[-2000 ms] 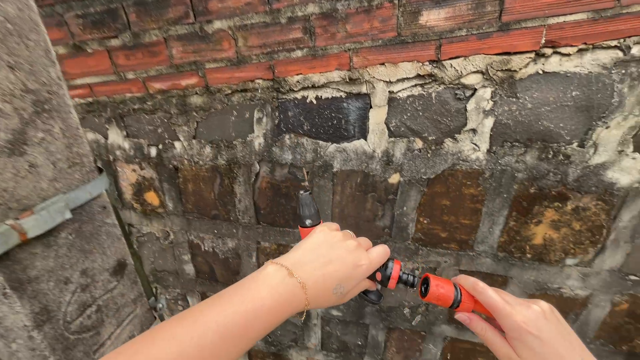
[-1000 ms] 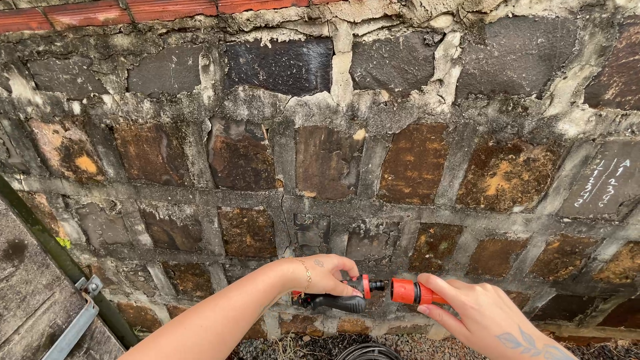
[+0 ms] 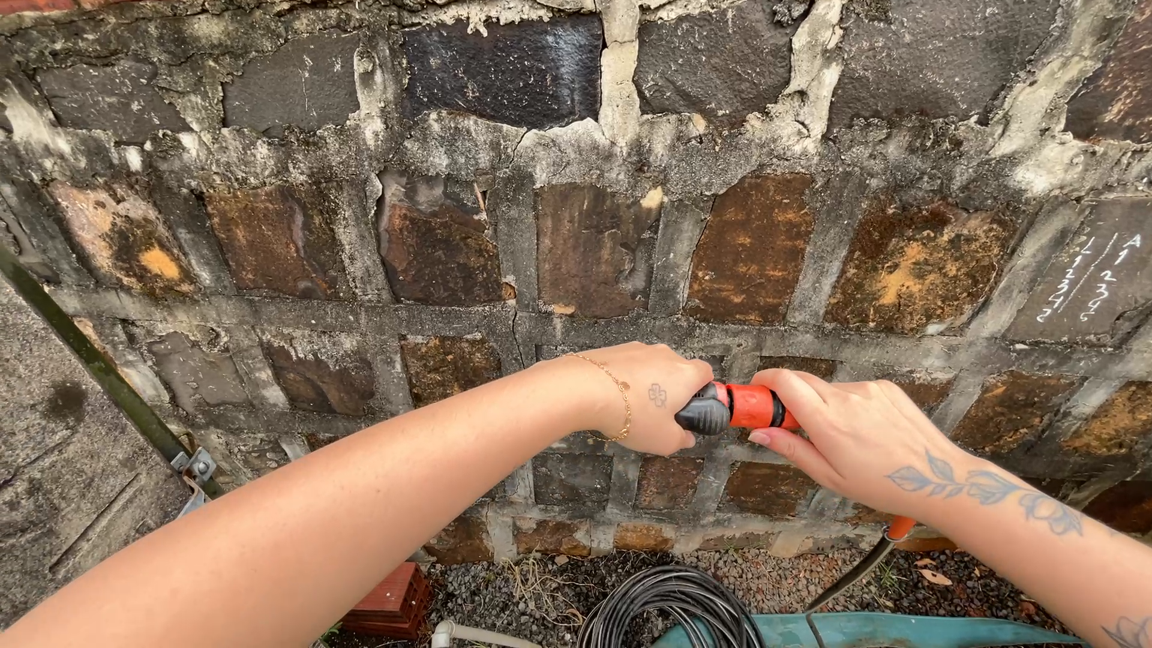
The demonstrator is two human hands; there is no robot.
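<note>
My left hand [image 3: 652, 396] is closed around a black and red hose spray gun [image 3: 706, 412], whose body is mostly hidden by the hand. An orange hose connector [image 3: 752, 405] meets the gun's inlet end, with no gap visible between them. Around the connector my right hand [image 3: 846, 432] closes its thumb and fingers. Below the right wrist, an orange fitting [image 3: 899, 528] with a thin dark hose [image 3: 846, 576] runs down to the ground.
A stone wall [image 3: 594, 252] with mortar joints stands close ahead. On the gravel at its foot lie a coiled black hose [image 3: 670, 607], stacked red bricks [image 3: 391, 603] and a teal object [image 3: 909, 630]. A green metal post [image 3: 99, 378] with a bracket stands at left.
The orange connector and the spray gun's inlet, apart in the earlier frames, are now together. The view has tilted down, bringing the ground and coiled hose into sight.
</note>
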